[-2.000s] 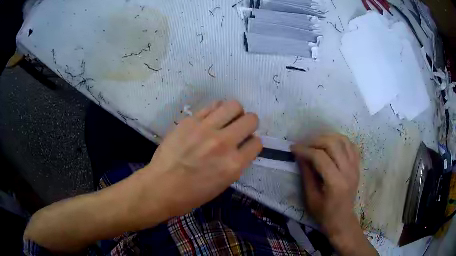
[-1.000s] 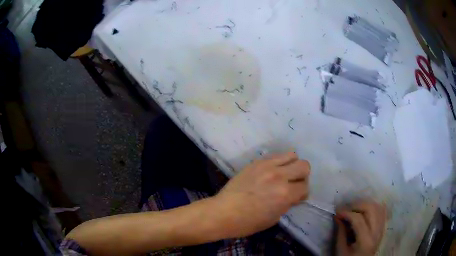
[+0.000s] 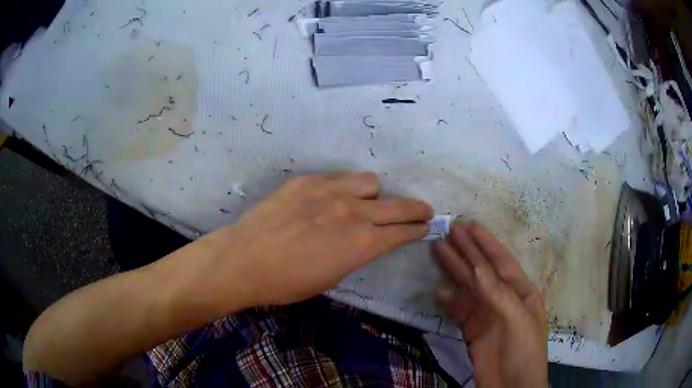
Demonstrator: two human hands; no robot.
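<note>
A pale folded strip, likely a welt, lies on the white pressing table near its front edge. Only its short right end shows; my left hand covers the rest. My left hand lies flat over the strip, fingers stretched to the right, holding it down. My right hand is at the strip's right end, its fingertips beside or touching that end and its thumb apart from the fingers. I see nothing held in it. Whether a template is inside the strip is hidden.
Overlapping grey-white finished welts lie at the far middle. White interlining sheets lie at the far right. A dark steam iron stands at the right edge. Thread ends are scattered over the scorched table. White offcuts lie along the right edge.
The view swung left and then back. Two seconds ago a dark piece on white backing showed between my hands; now only a pale strip end shows. My left hand has flattened over it.
</note>
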